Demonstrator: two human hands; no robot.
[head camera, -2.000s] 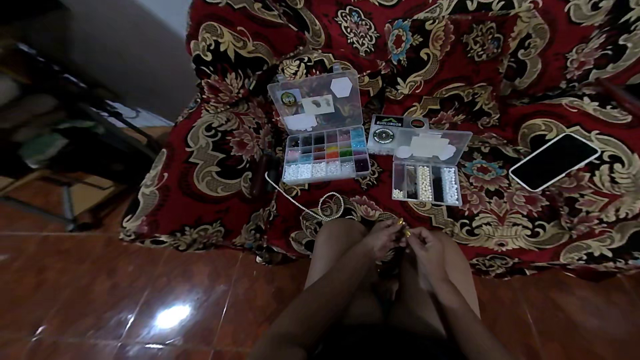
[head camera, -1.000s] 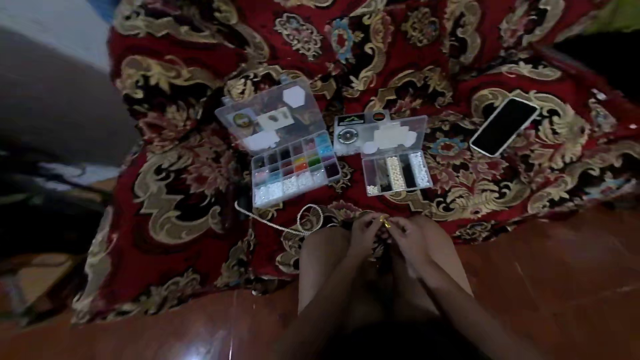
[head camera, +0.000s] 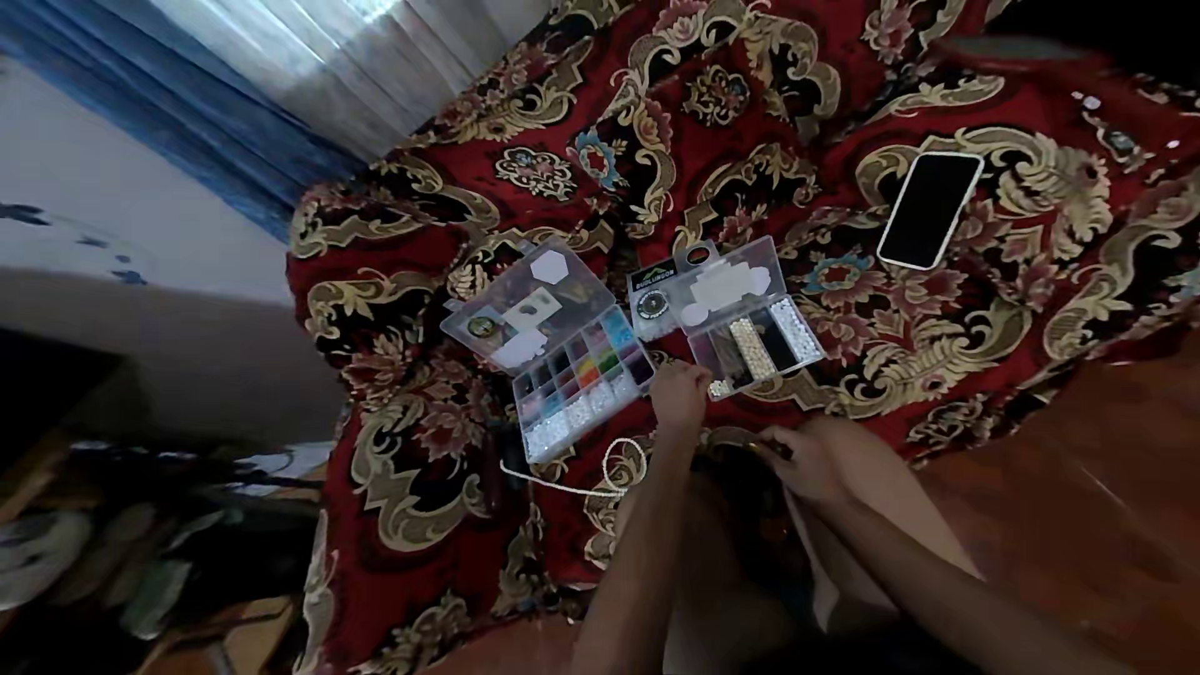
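My left hand (head camera: 681, 392) is at the front left corner of the smaller clear plastic bead box (head camera: 784, 377), fingers bent near its pale beads; whether it holds anything cannot be told. My right hand (head camera: 808, 461) is over my lap, its fingers closed on a small yellowish item (head camera: 778, 447) too small to name. Left of my left hand lies a larger open bead organizer (head camera: 586, 433) with colored and white beads in its compartments. A white cord or bead strand (head camera: 562, 487) curls in front of it.
A patterned red cloth (head camera: 427, 422) covers the seat under the boxes. A smartphone (head camera: 931, 211) with a pale edge lies at the right. A round spool (head camera: 652, 303) sits between the boxes' lids. Curtains (head camera: 309, 84) hang behind.
My left hand has moved away from my right hand, forward and left to the smaller bead box. Before, both hands were together above my lap. The view has turned.
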